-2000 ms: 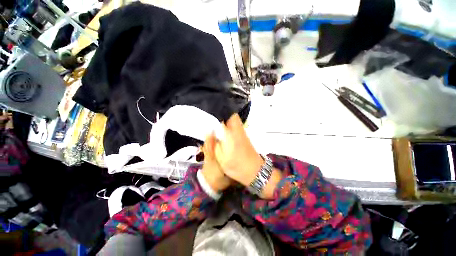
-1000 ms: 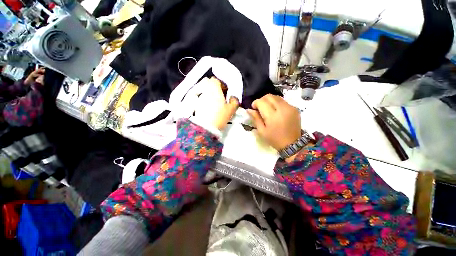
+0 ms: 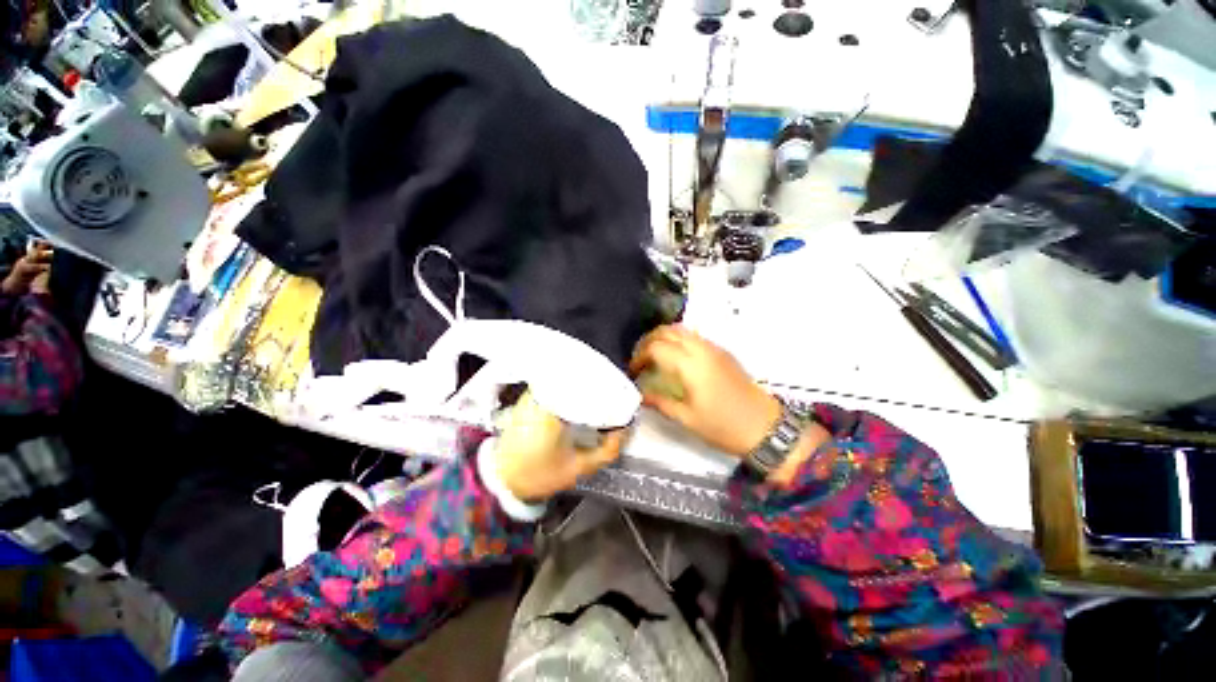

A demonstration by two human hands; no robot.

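Note:
A white band (image 3: 560, 366) lies curved over the table's front edge, with a thin white loop (image 3: 443, 287) standing up from it. My left hand (image 3: 540, 453) holds the band's near end from below, its fingers partly hidden by it. My right hand (image 3: 700, 386) is at the band's right end with fingers bent; something small and greenish shows at its fingertips, too blurred to name. A large black garment piece (image 3: 494, 173) lies behind the band, left of the sewing machine's needle area (image 3: 700, 240).
Slim dark tools (image 3: 950, 349) and a blue pen (image 3: 987, 320) lie right of the machine, beside a clear plastic bag (image 3: 1107, 300). A wooden tray (image 3: 1058, 500) holds a dark screen. More white pieces (image 3: 314, 520) hang at my lap. Another person's sleeve (image 3: 38, 357) shows at far left.
The view has shifted. My left hand has moved from inside the band's curve to its near end. The band now lies flatter, and its loop stands upright.

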